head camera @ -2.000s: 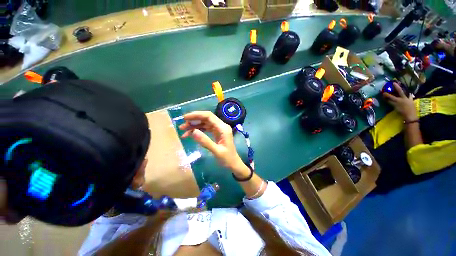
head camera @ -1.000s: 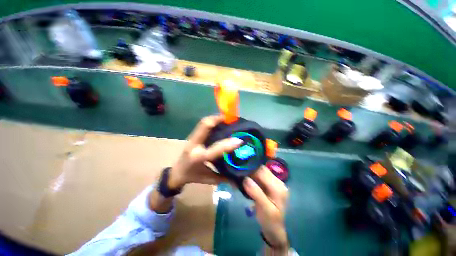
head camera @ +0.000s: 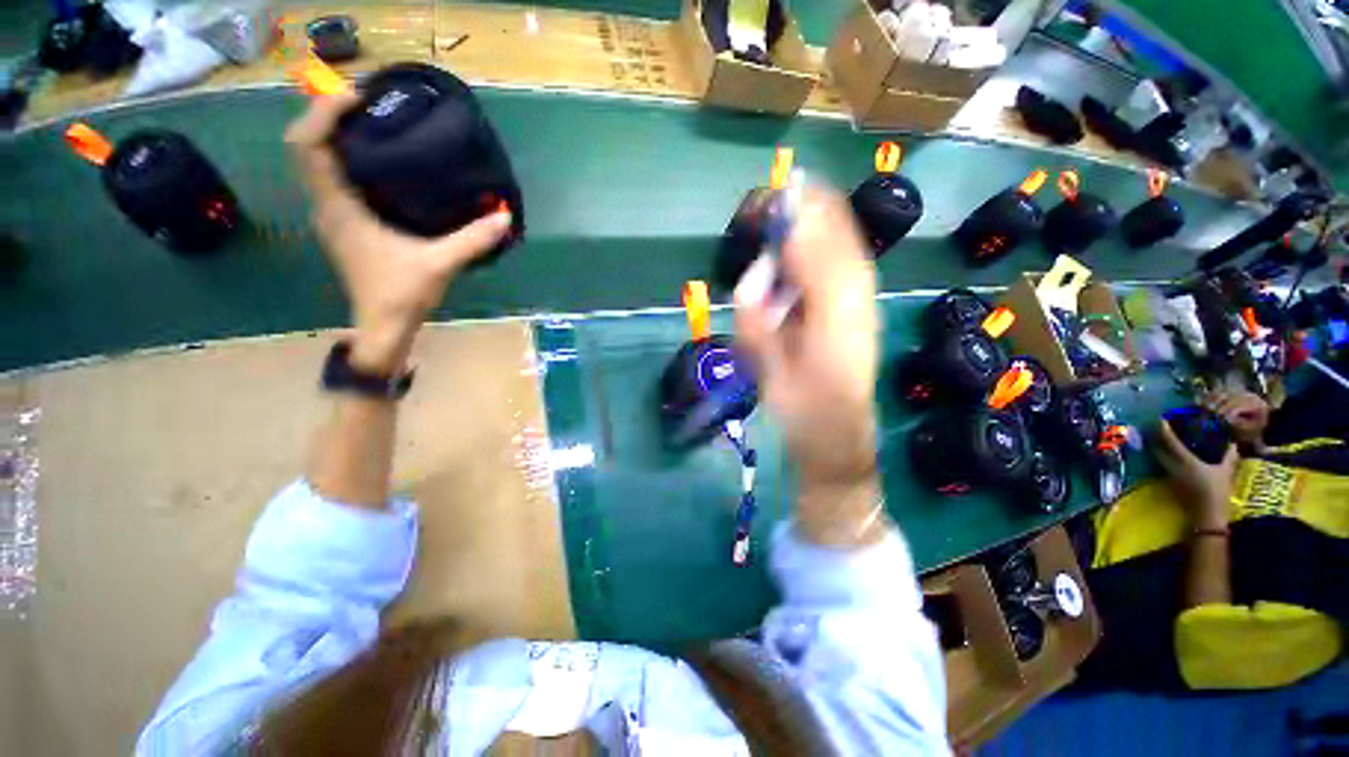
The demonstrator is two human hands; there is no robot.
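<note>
My left hand [head camera: 382,266] grips a black speaker [head camera: 422,148] with an orange strap over the green belt at the upper left; no light shows on its visible side. My right hand [head camera: 821,318], blurred, is raised at centre and holds a short blue-and-white USB lead [head camera: 778,244] in its fingers. Another speaker [head camera: 707,380] with an orange strap and a pale violet light ring stands on the green bench left of my right hand. A blue-and-white lead [head camera: 746,496] hangs from it onto the bench.
Speakers stand on the belt at left [head camera: 170,189] and right [head camera: 994,222]. Clustered speakers [head camera: 969,444] sit on the bench at right, beside a person in yellow and black [head camera: 1258,592]. A cardboard sheet [head camera: 281,488] covers the left; an open carton [head camera: 984,651] is below the bench edge.
The two hands, together on a lit speaker one second ago, are now apart. My left hand has gone up and left with a speaker; my right hand is raised with a lead.
</note>
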